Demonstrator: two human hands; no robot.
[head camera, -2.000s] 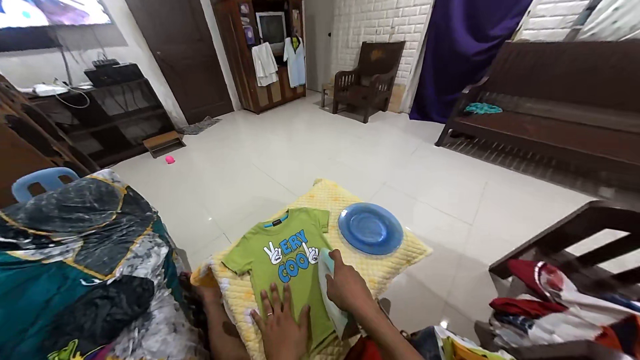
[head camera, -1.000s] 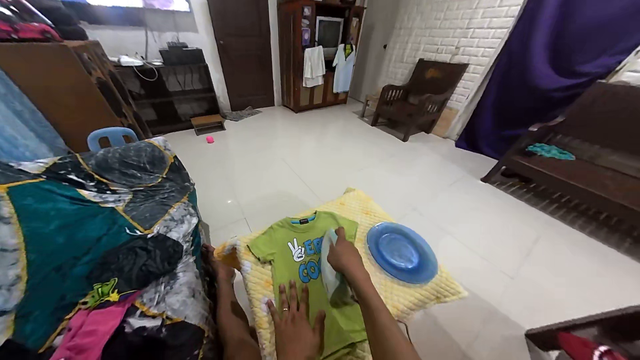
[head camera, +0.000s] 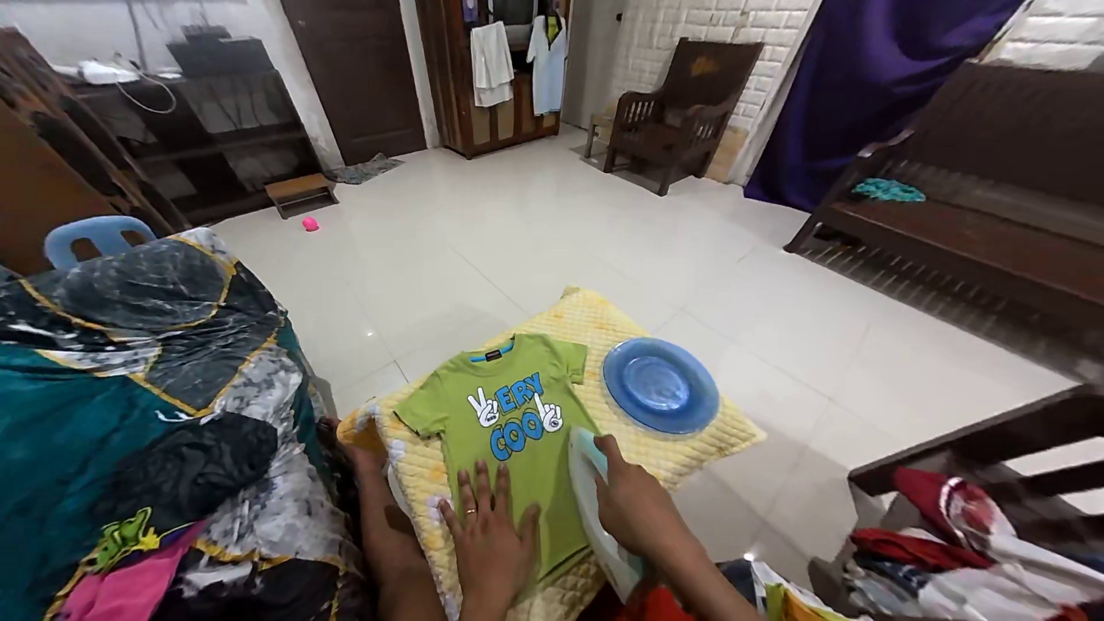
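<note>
A green printed T-shirt (head camera: 517, 492) lies spread on a yellow quilted cloth (head camera: 604, 319). My left hand (head camera: 490, 535), with a ring on one finger, rests flat with fingers apart on the lower left part of the shirt. Closed around the handle of a clothes iron (head camera: 591, 504) is my right hand (head camera: 634, 496); the iron sits along the shirt's right edge, its soleplate hidden from view. A blue plate (head camera: 661, 385) lies on the cloth to the right of the shirt.
At the left, a patterned cover (head camera: 259, 423) bears dark and pink clothes. A wooden piece of furniture with piled clothes (head camera: 966, 552) stands at the lower right. Farther off are a wooden armchair (head camera: 681, 112), a wooden bench (head camera: 992, 224), a small stool (head camera: 300, 191) and a pink object (head camera: 310, 224) on the floor.
The iron, in my right hand, has moved from over the shirt's print to its right edge, lower down. My left hand remains flat on the shirt. The view has shifted.
</note>
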